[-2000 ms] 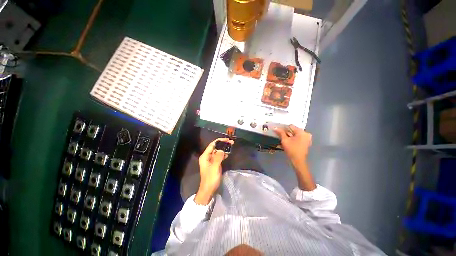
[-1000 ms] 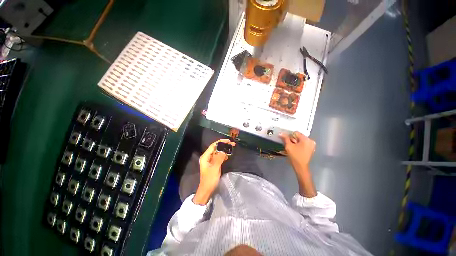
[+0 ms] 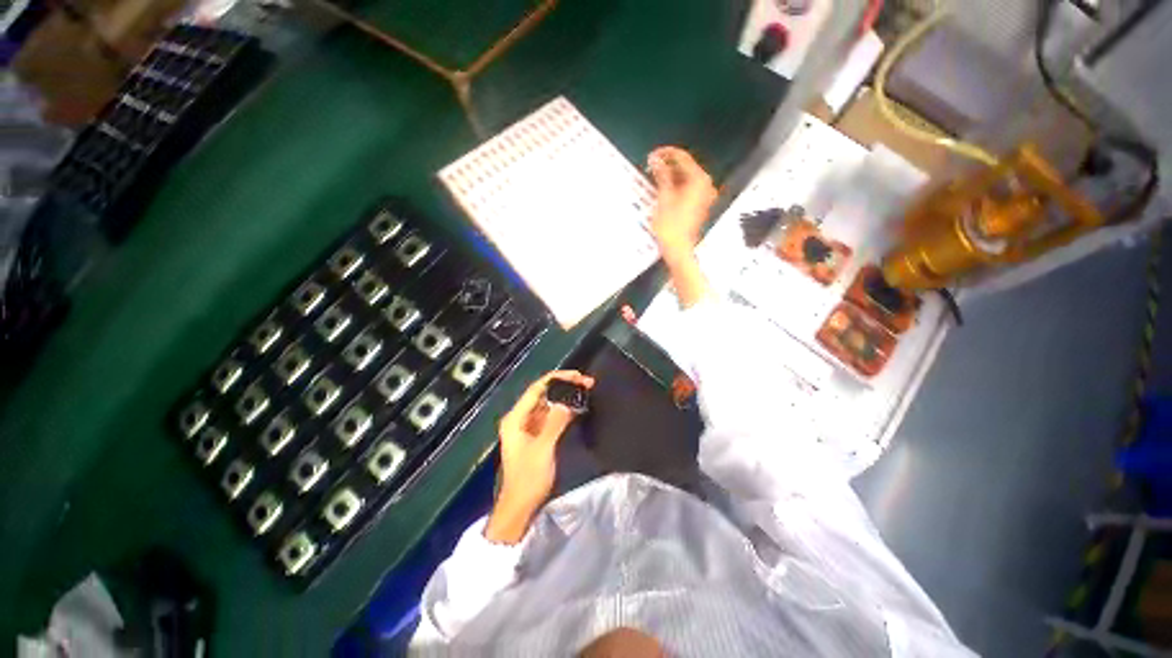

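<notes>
My left hand (image 3: 530,435) holds a small dark rounded watch housing (image 3: 567,395) in its fingertips, in front of my smock. My right hand (image 3: 681,195) is at the right edge of the white small-parts sheet (image 3: 553,219), fingers curled with the tips close together. Whether it holds a small part cannot be told. The black parts tray (image 3: 373,431) lies left of my left hand, with rows of silver-cream units with dark centres in its pockets. A few pockets at its upper right look all dark.
The white machine (image 3: 771,289) at the right bears orange fixture nests (image 3: 857,338), a black clump (image 3: 763,225) and a gold cylinder (image 3: 983,238). Another black tray (image 3: 161,109) lies at the upper left of the green bench (image 3: 90,373). Crumpled white material (image 3: 80,623) is at the lower left.
My right hand has moved from the machine's front edge to the white sheet. My left hand still holds the housing. The view has turned left, and the gold cylinder now appears over the nests.
</notes>
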